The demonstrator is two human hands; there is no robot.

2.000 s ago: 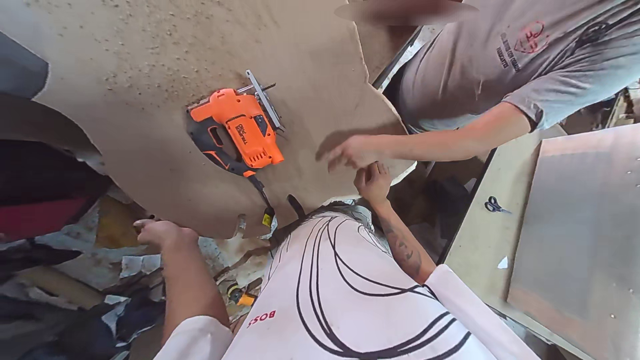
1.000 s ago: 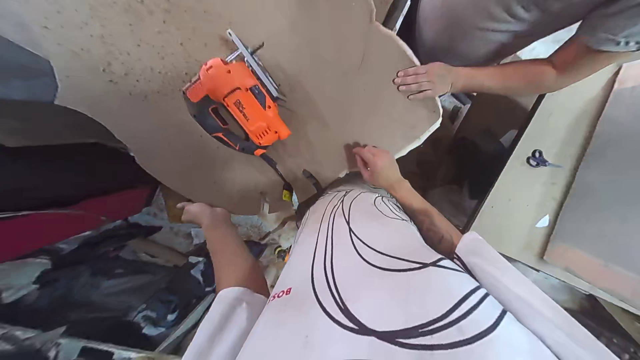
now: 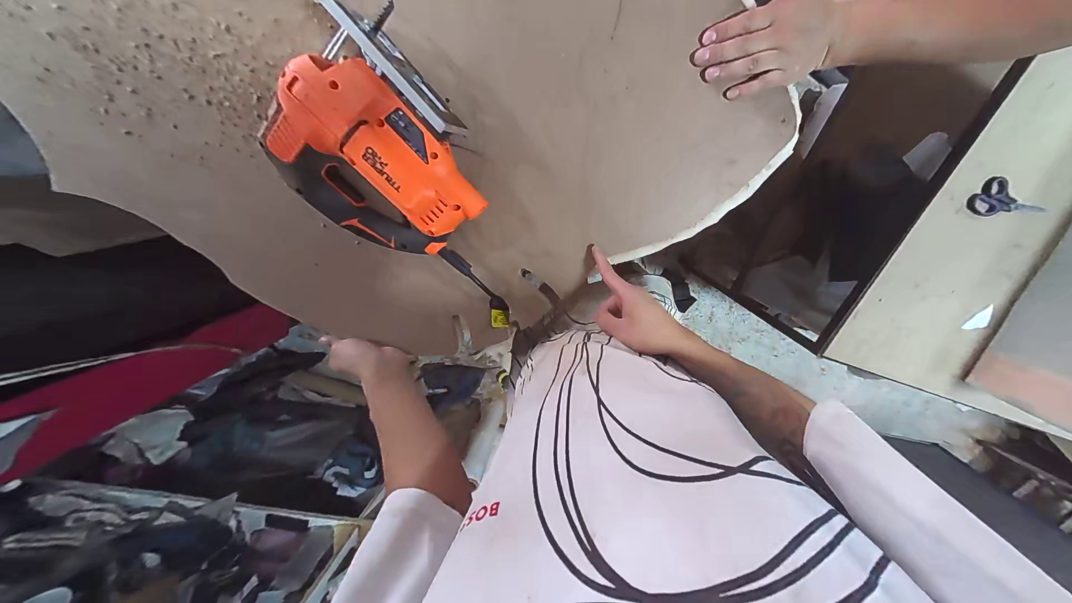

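Observation:
A large brown sheet with a wavy cut edge (image 3: 536,167), perhaps board, lies in front of my body. My left hand (image 3: 364,356) is at its near left edge, fingers partly hidden at or under the rim. My right hand (image 3: 632,310) holds nothing; its index finger points at the sheet's near edge, the other fingers curled. An orange and black Truper jigsaw (image 3: 377,159) rests on its side on the sheet, blade toward the top, its cord running toward my waist. Another person's hand (image 3: 762,46) lies flat on the sheet's far right edge.
Dark scissors (image 3: 997,198) lie on a pale board (image 3: 913,276) at the right. Scraps and cloth (image 3: 209,444) are heaped at lower left beside a red panel (image 3: 167,368). Sawdust or crumbs (image 3: 134,67) dot the sheet's upper left.
The other person's hand, near my right hand two seconds ago, has moved away onto the sheet's right edge. My right index finger now extends at the near edge. The view has shifted.

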